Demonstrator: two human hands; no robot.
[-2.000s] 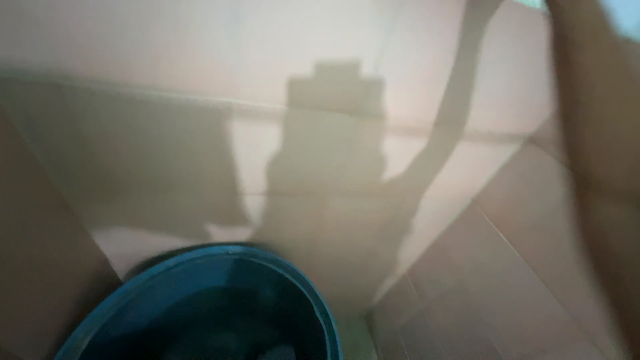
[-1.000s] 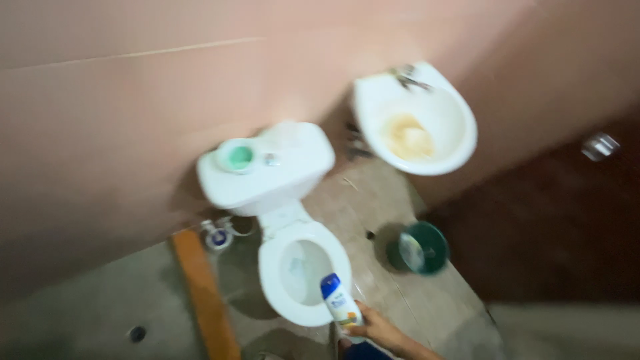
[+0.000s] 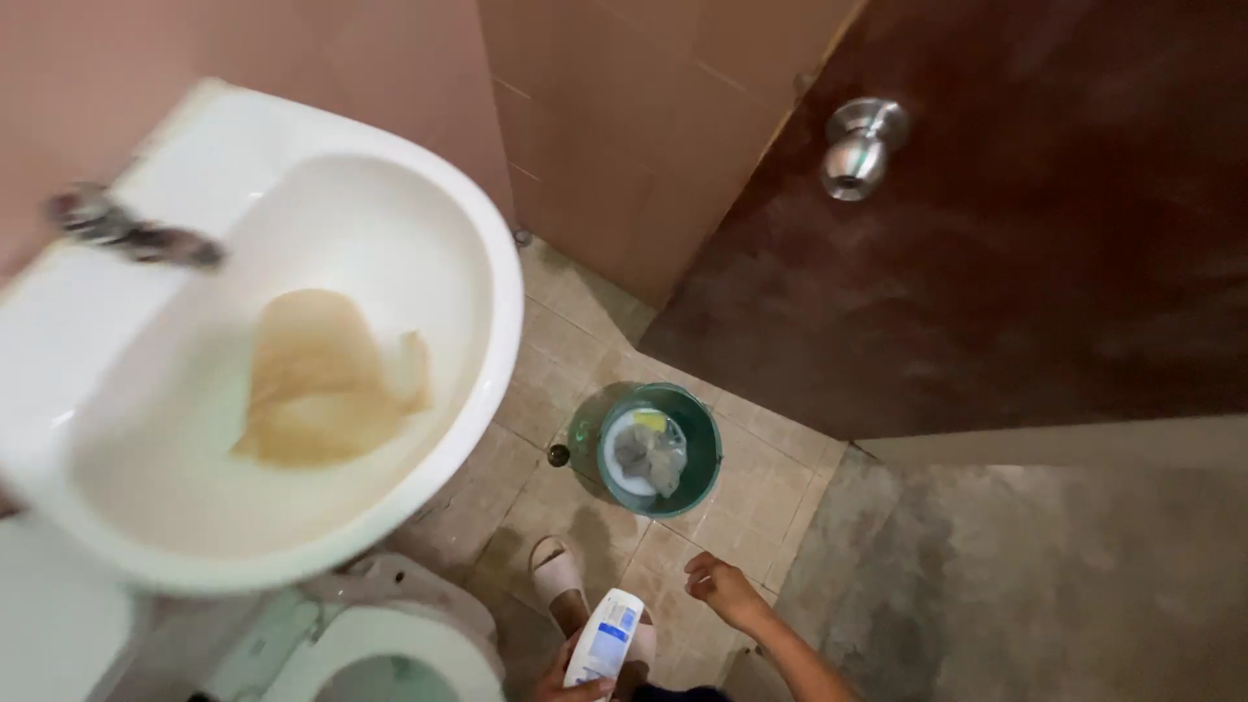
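My left hand, low in the view, grips a white plastic bottle with a blue and white label that bears writing; its cap end is hidden. To the right, my right hand is raised over the floor with its fingers slightly curled and nothing in them. Just beyond it a green bucket stands on the tiles, holding cloudy water, soaked greyish cloth and something yellow.
A white washbasin with a metal faucet and a brown stain fills the left. Below it is a white toilet. A dark brown door with a round metal knob stands at right. A floor drain lies beside the bucket.
The view has swung from the blue tub, past the toilet, to the basin and green bucket. One second ago a hand held a bottle over the toilet; now my right hand is seen without anything.
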